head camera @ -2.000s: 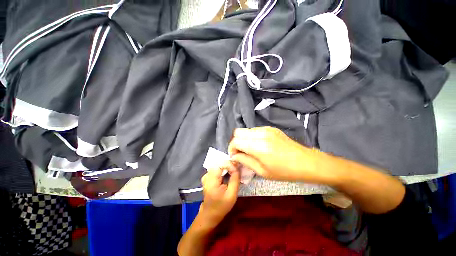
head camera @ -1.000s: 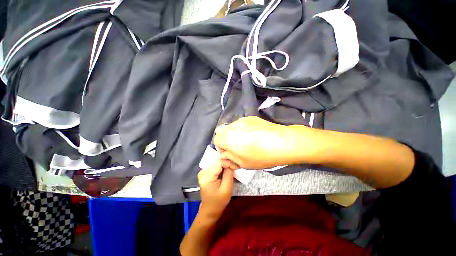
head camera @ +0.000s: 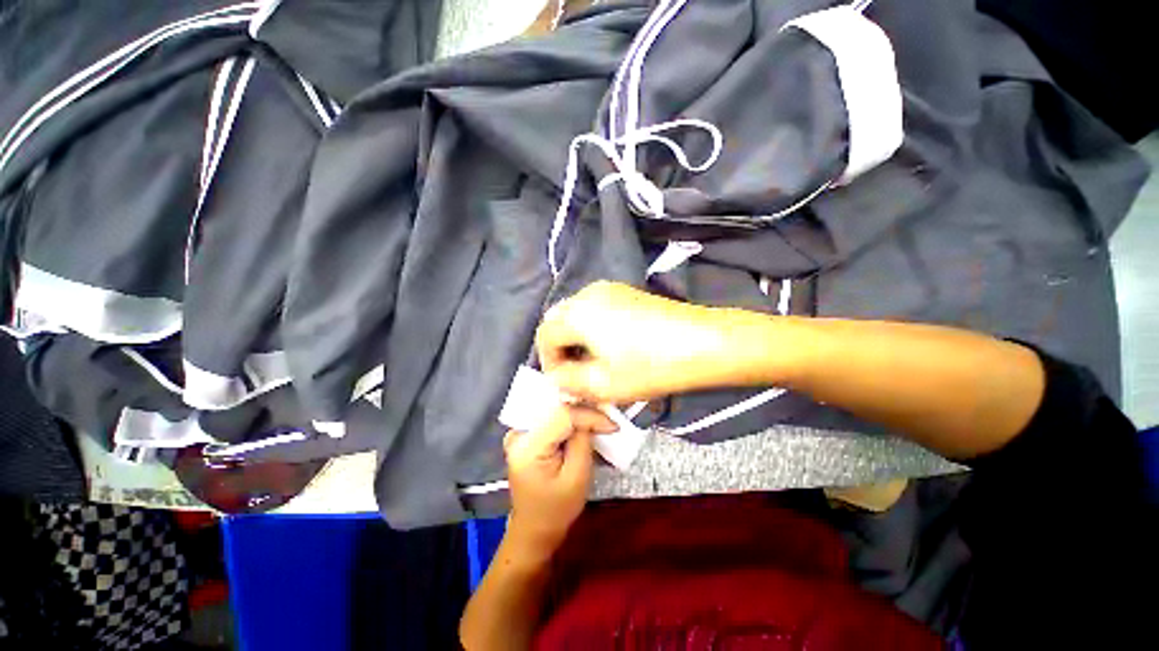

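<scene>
A dark grey garment [head camera: 477, 274] lies across the table, with a white cord [head camera: 625, 178] looped in a bow on it. A white cuff [head camera: 619, 445] is at the table's front edge. My left hand [head camera: 549, 460] pinches the cuff from below, and white cloth shows on both sides of its fingertips. My right hand [head camera: 610, 346] is just above, its bent fingers touching the cuff by my left fingertips. Whether it holds a needle or thread cannot be seen.
A grey garment pile [head camera: 102, 216] with white bands lies at the left, over a shiny dark red item [head camera: 248, 481]. A wide white band [head camera: 864, 95] curves at the upper right. Black cloth [head camera: 1080, 51] is at the top right. A blue crate [head camera: 286, 579] stands below the table edge.
My right hand has moved up and left from its place two seconds ago, and its forearm lies higher. My left hand has stayed on the cuff.
</scene>
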